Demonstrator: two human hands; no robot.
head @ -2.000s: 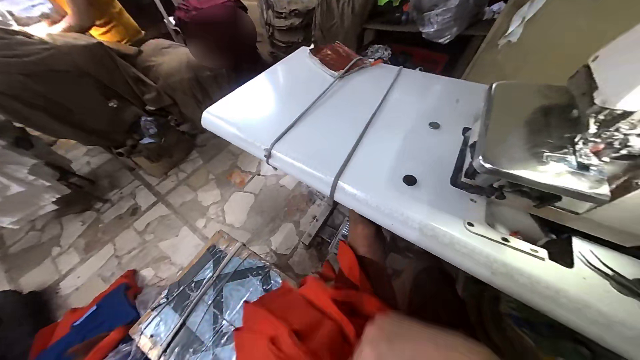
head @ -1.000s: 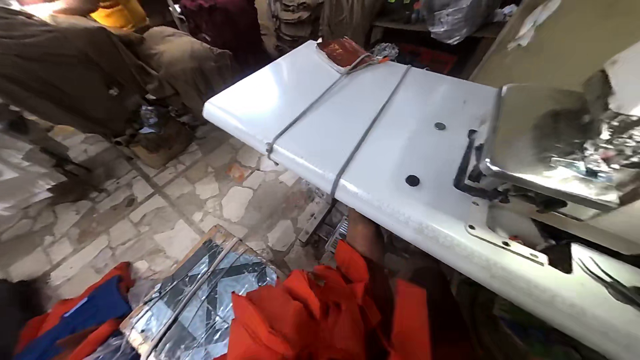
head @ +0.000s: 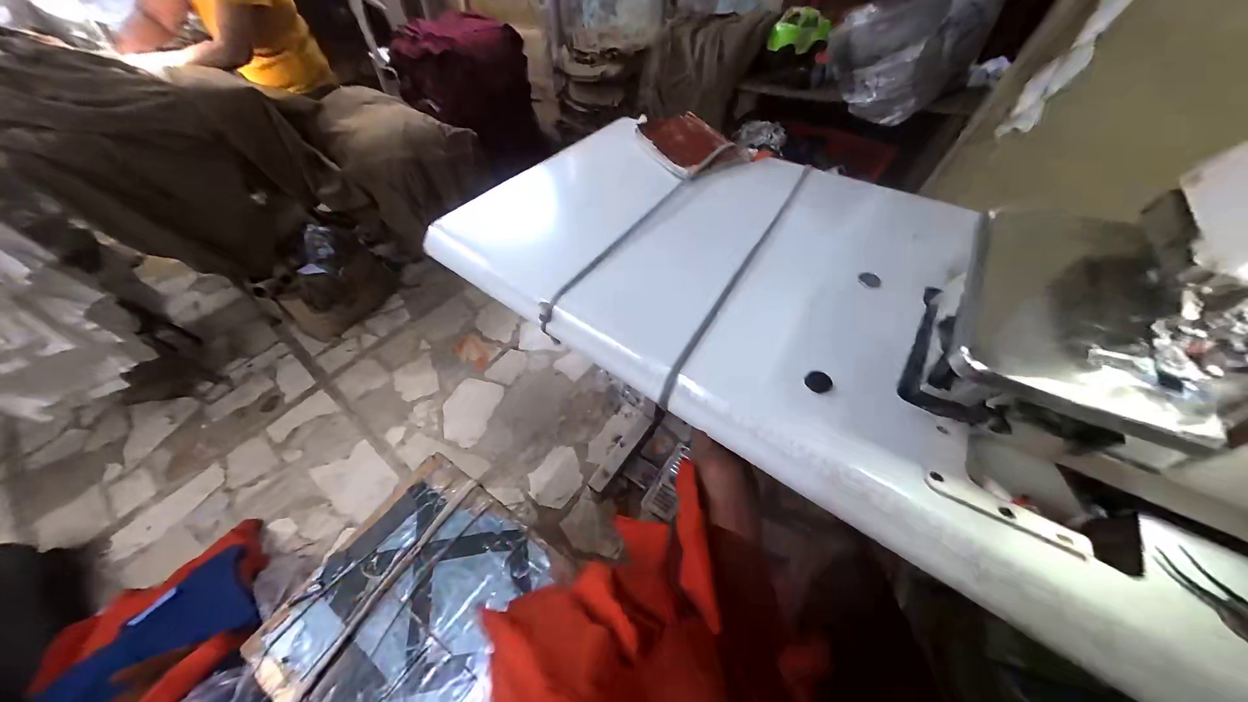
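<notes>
Neither my left hand nor my right hand can be made out. Bunched red cloth (head: 624, 624) lies low in the middle, over what looks like my lap; its lower part is cut off by the frame edge. A bare lower leg or foot (head: 726, 487) shows beside it, under the edge of the white worktable (head: 624, 292). At the right of the table stands a sewing machine with a shiny metal cover (head: 1063, 322), its working parts blurred. Dark tweezers or thin snips (head: 1209, 585) lie near the table's front right edge.
Cords cross the table, near a reddish-brown pad (head: 685, 141). A taped, plastic-wrapped board (head: 400, 585) lies on the stone-patterned floor, beside red and blue cloth (head: 185, 604). Another person in yellow (head: 268, 44) sits at the upper left, behind brown fabric (head: 127, 156).
The blurred hand or forearm at the bottom edge two seconds ago has gone from view. The red cloth has shifted and changed its folds.
</notes>
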